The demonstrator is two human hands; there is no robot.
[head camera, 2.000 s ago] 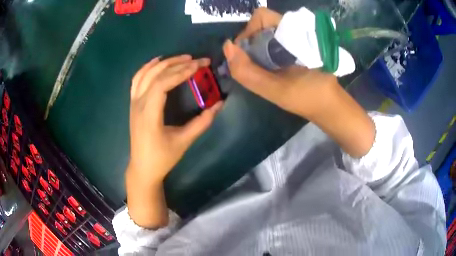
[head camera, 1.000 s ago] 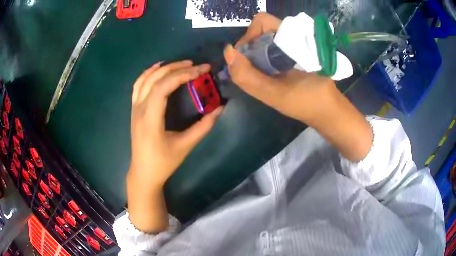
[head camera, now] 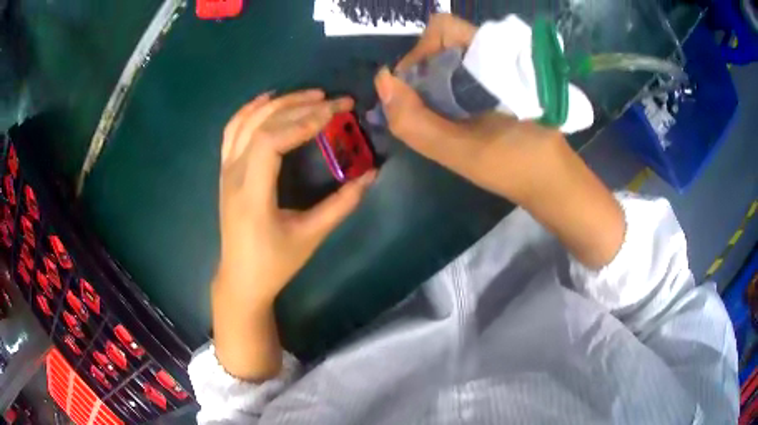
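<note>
My left hand (head camera: 270,187) holds a small red housing (head camera: 347,147) between fingers and thumb, over the dark green mat. The housing has dark spots on its face and a shiny pink-purple edge on its left side. My right hand (head camera: 465,133) grips a grey syringe (head camera: 438,84) like a pen, wrapped in white near its green cap (head camera: 549,73). A translucent hose runs right from the cap. The syringe's front end points at the housing's right side. The tip is blurred, and I cannot tell whether it touches the housing.
Another red housing (head camera: 219,7) lies at the top edge. A white sheet with black specks (head camera: 381,27) lies beyond my right hand. A black tray of red housings (head camera: 125,309) curves along the left, with a red-orange crate (head camera: 73,390) below. A blue bin (head camera: 694,137) is at the right.
The housing has turned and shifted slightly in my left hand. Both hands have moved a little and keep their grips. The other housing and speckled sheet sit slightly higher in view than a second ago.
</note>
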